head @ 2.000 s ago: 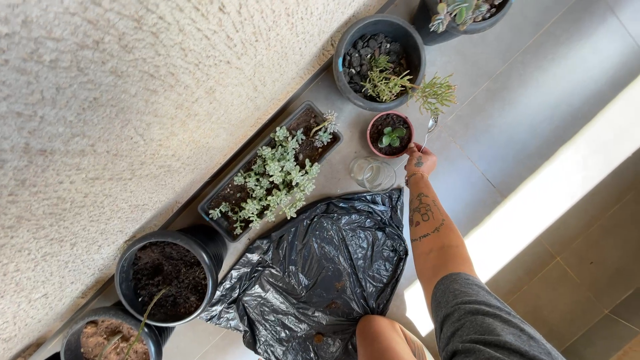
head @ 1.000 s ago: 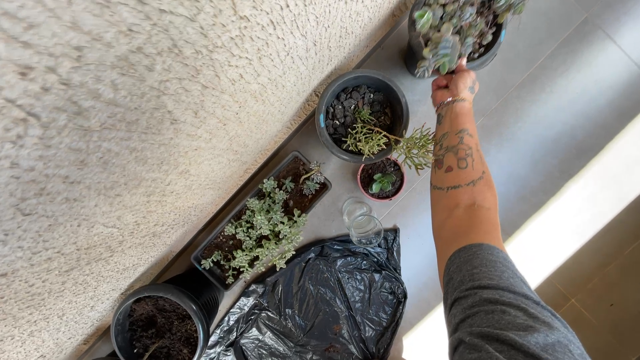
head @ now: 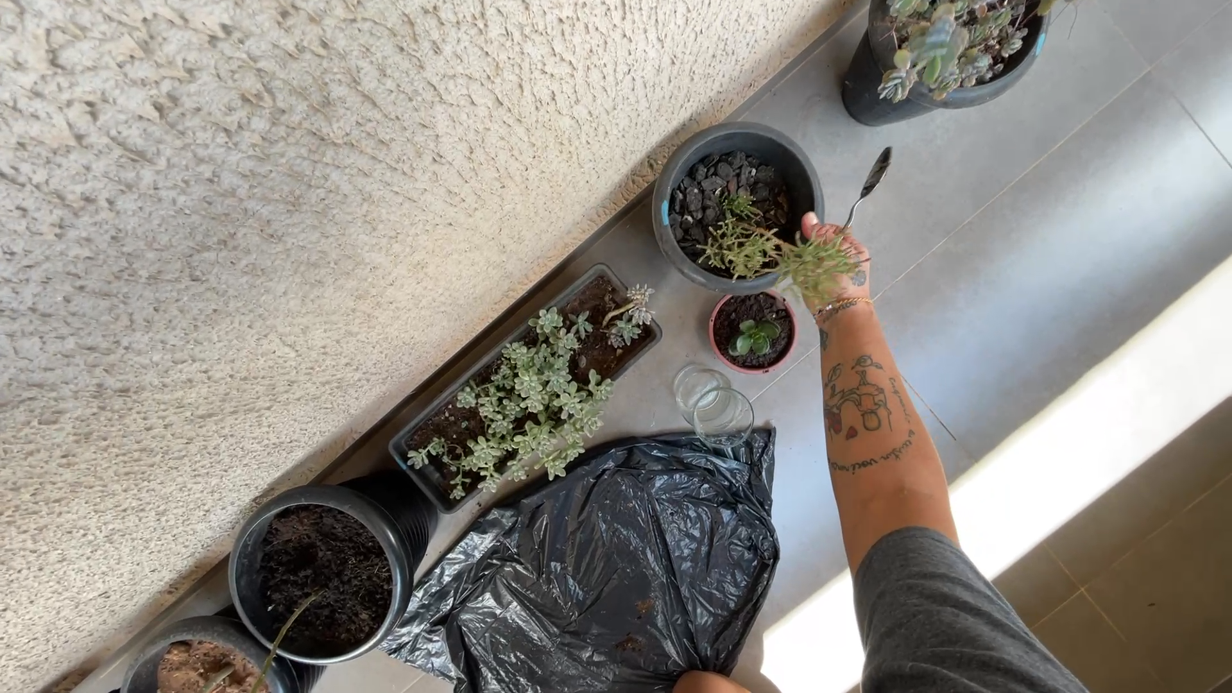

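My right hand (head: 839,248) is at the right rim of a dark round pot (head: 677,252) with black stones and a thin-leaved plant (head: 746,248). Its thumb lies on the rim, and the plant's drooping branch partly hides the fingers. A metal spoon (head: 874,176) sticks up from this hand, its bowl pointing away. Just below the round pot stands a small pink pot (head: 714,339) of dark soil with a green succulent (head: 754,337). Two clear glasses (head: 724,416) are near the black plastic bag (head: 616,539). My left hand is out of view.
A rectangular planter (head: 416,472) of pale succulents stands along the rough textured wall (head: 337,192). Lower left are a black pot of soil (head: 252,616) and another pot (head: 159,664). A tall dark pot (head: 871,91) of succulents stands at the upper right on the tiled floor.
Two seconds ago my right hand was beside the pink pot with the spoon. It then reached up to the tall succulent pot, and now it is back at the stone-filled pot's rim.
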